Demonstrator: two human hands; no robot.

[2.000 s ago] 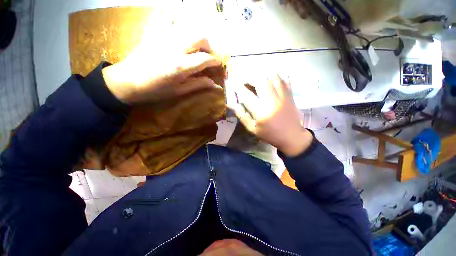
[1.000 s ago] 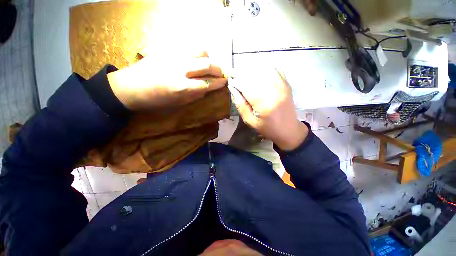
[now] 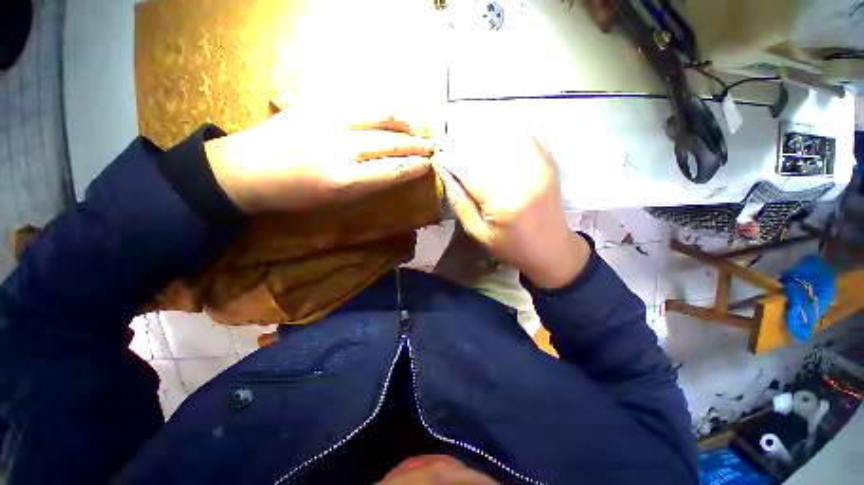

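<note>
The mustard-brown fabric (image 3: 204, 71) lies on the white sewing table (image 3: 606, 142) at the left and hangs in folds over its front edge against my jacket. My left hand (image 3: 313, 161) lies on the fabric, fingers pointing right to its right edge. My right hand (image 3: 512, 199) meets the left fingertips at that edge, thumb and fingers pinched together on the cloth's edge. Bright glare washes out the fabric beyond my hands and part of both hands. The needle area is not clear in the glare.
Black-handled shears (image 3: 696, 142) lie on the right of the table. A black panel with white marks (image 3: 806, 152) is at the table's right end. A wooden stool (image 3: 772, 322) holds a blue bundle (image 3: 808, 296) at right. White thread cones (image 3: 773, 443) are at lower right.
My right hand has closed from spread fingers to a pinch at the fabric's edge. My left hand has moved slightly down and its fingers are straighter. The view has shifted slightly.
</note>
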